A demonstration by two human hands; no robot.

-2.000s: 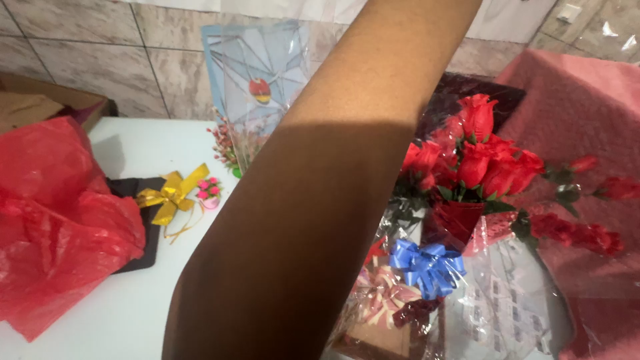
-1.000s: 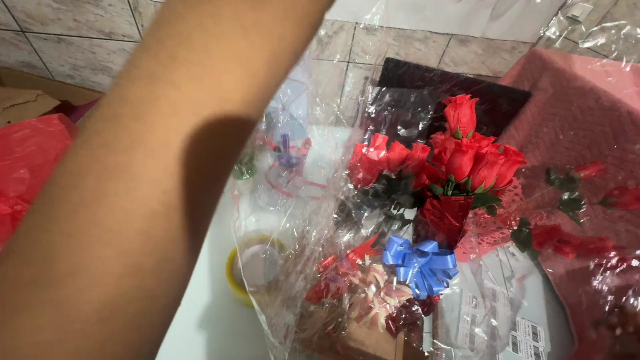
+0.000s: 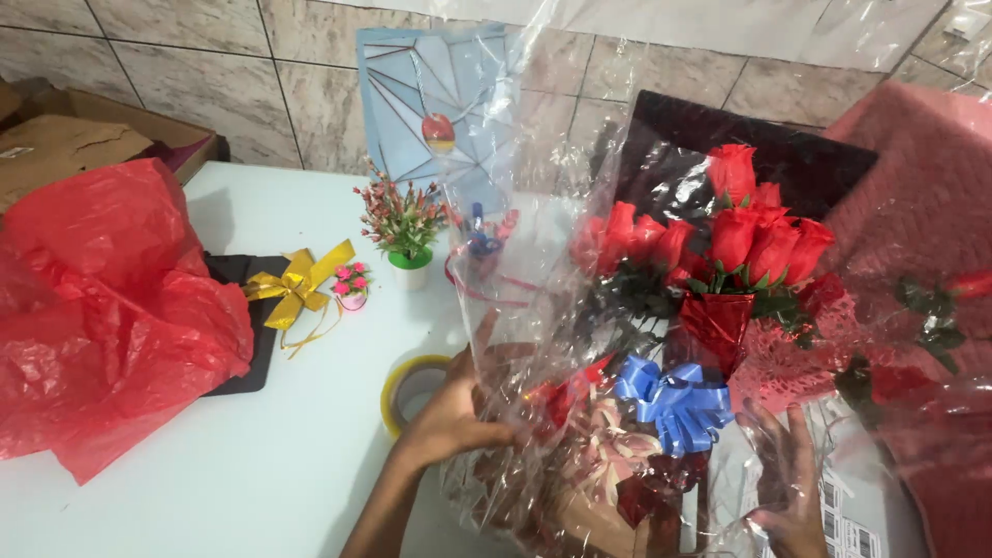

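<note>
Clear cellophane (image 3: 542,310) surrounds an arrangement of red artificial roses (image 3: 759,240), a blue ribbon bow (image 3: 676,403), a cream-and-pink bow (image 3: 608,453) and a brown box (image 3: 597,515). My left hand (image 3: 457,411) lies at the left side of the cellophane, thumb and fingers spread, some fingers behind the film; whether it grips the film is unclear. On the right, my right hand (image 3: 787,473) is seen through the film with fingers apart, beside the blue bow. A roll of tape (image 3: 415,391) with a yellow rim lies just behind my left wrist.
Red plastic (image 3: 116,318) covers part of a black item (image 3: 252,372) at left, near a gold bow (image 3: 298,287) and tiny flower pot (image 3: 351,291). A potted plant (image 3: 409,263) and blue gift bag (image 3: 434,101) stand farther back. Pink cloth (image 3: 914,178) lies at right.
The arm that crossed the view has withdrawn. Both hands now show at the sides of the arrangement, and the clear film stands over more of the table than two seconds ago.
</note>
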